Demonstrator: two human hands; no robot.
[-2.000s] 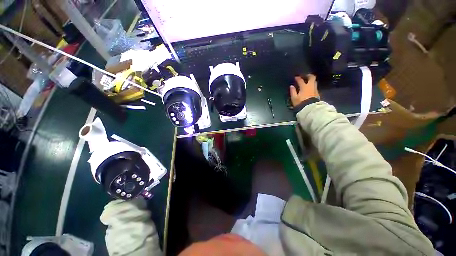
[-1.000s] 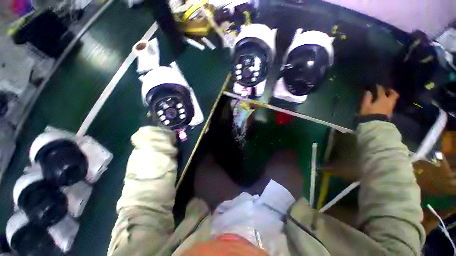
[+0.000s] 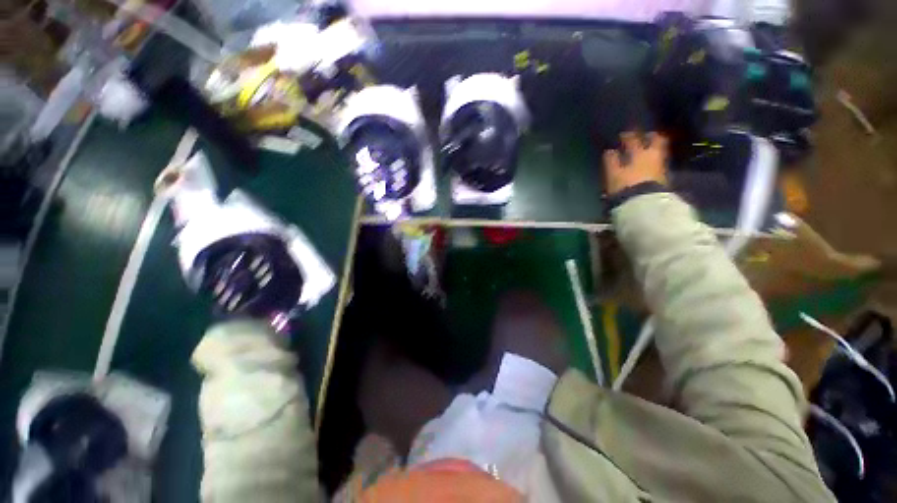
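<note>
The view is blurred. A white-and-black dome camera lies at the left on the green bench, its lit lens face turned up towards me. My left sleeve ends at its ball; my left hand is hidden behind or under it. My right hand lies palm down on the dark bench below the monitor, fingers forward, over a small dark computer mouse that it mostly covers. Two more dome cameras stand in front, one with lit lens face and one with a plain black ball.
More dome cameras lie at the lower left. A monitor is at the top. A black machine with teal parts and a white strip are at the right. Clutter with yellow tape lies upper left. Black bags are lower right.
The view swung left, then back right. My right hand stays on the mouse, and my left sleeve stays at the left camera. The cameras keep their places on the bench.
</note>
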